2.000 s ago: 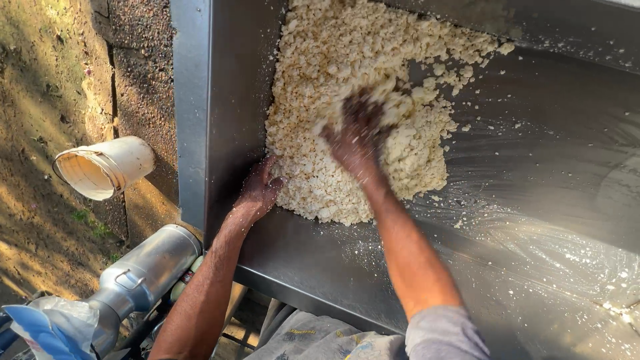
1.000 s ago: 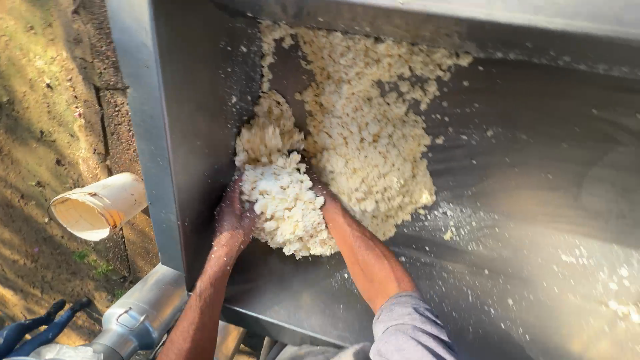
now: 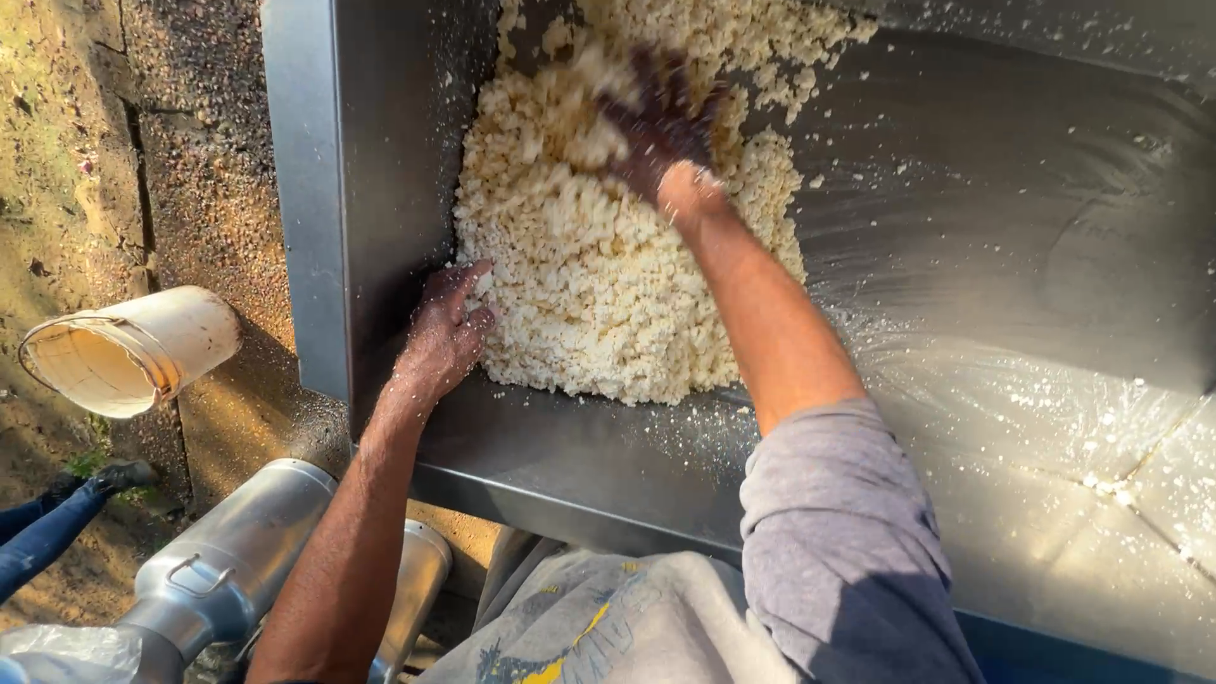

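Observation:
A heap of pale, crumbly curds (image 3: 617, 313) lies in the near left corner of a stainless steel vat (image 3: 950, 237). My left hand (image 3: 451, 328) rests against the heap's left edge beside the vat's side wall, fingers touching the curds and somewhat apart. Over the upper part of the heap, my right hand (image 3: 665, 128) is spread wide, palm down and blurred, with loose curds around its fingers. Neither hand is closed on anything. Small white crumbs are scattered across the vat floor.
Left of the vat, a white bucket (image 3: 133, 347) lies tipped on the ground. Metal milk cans (image 3: 237, 541) stand near my left forearm, one topped with clear plastic. Another person's legs (image 3: 57, 513) show at the lower left.
One second ago both hands cupped a clump of curds near the corner. My right hand has since moved up and away over the heap, and the curds now lie together in a broader mound.

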